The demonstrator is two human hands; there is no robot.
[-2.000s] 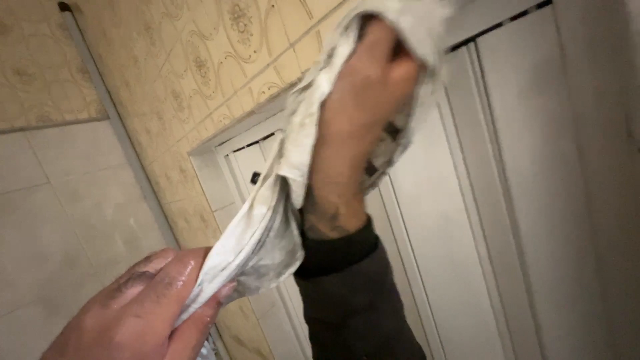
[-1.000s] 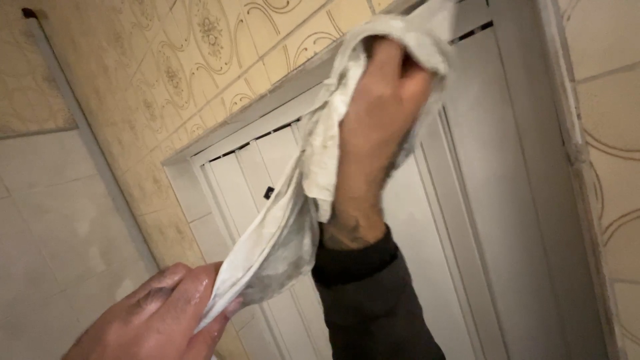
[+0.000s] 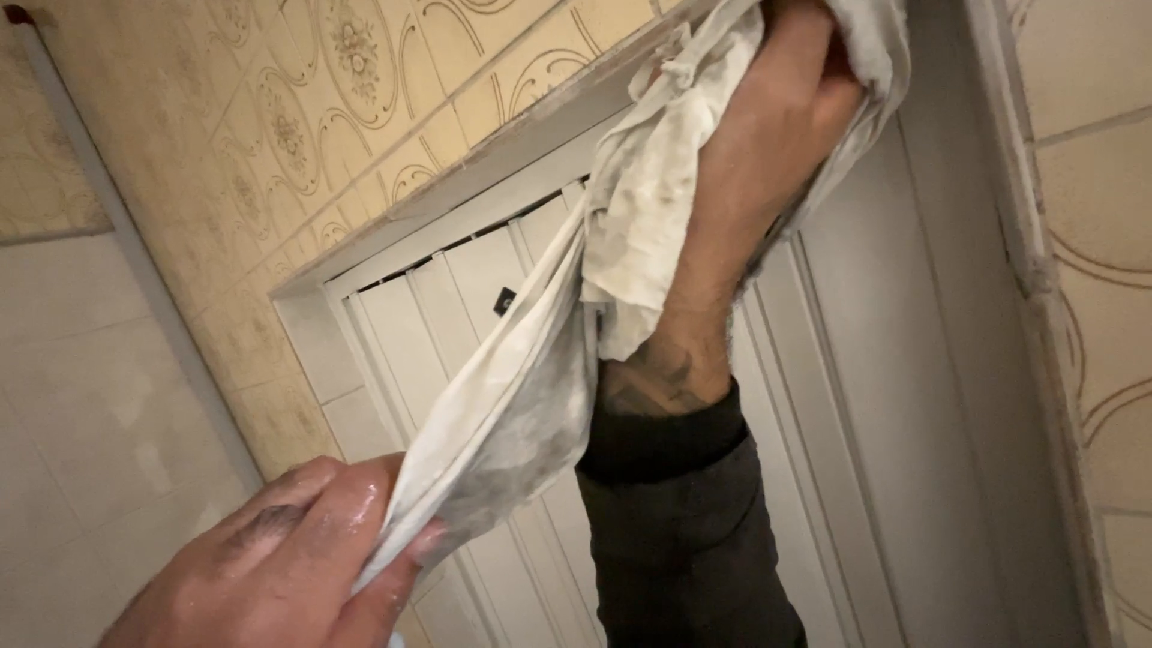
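Note:
A damp-looking whitish cloth (image 3: 513, 405) with grey smudges stretches diagonally between my two hands. My left hand (image 3: 288, 549), wet on its skin, pinches the cloth's lower end between thumb and fingers at the lower left. Up near the top of the door frame, my right hand (image 3: 765, 153) grips the bunched upper part, which wraps over its knuckles; some of its fingers are hidden. A black sleeve covers that forearm. Behind the cloth stands a pale panelled door (image 3: 432, 315) with a small black piece (image 3: 505, 301) on it.
Cream patterned tiles (image 3: 360, 63) cover the wall above the door. A long grey pipe or trim (image 3: 135, 243) slants down at the left, beside plain pale tiles (image 3: 81, 396). The worn right edge of the door opening (image 3: 1035, 270) meets more patterned tiles.
The view has shifted, with more of the right-hand tiled wall showing than two seconds ago. Both hands still hold the cloth; the right one remains high by the door's top.

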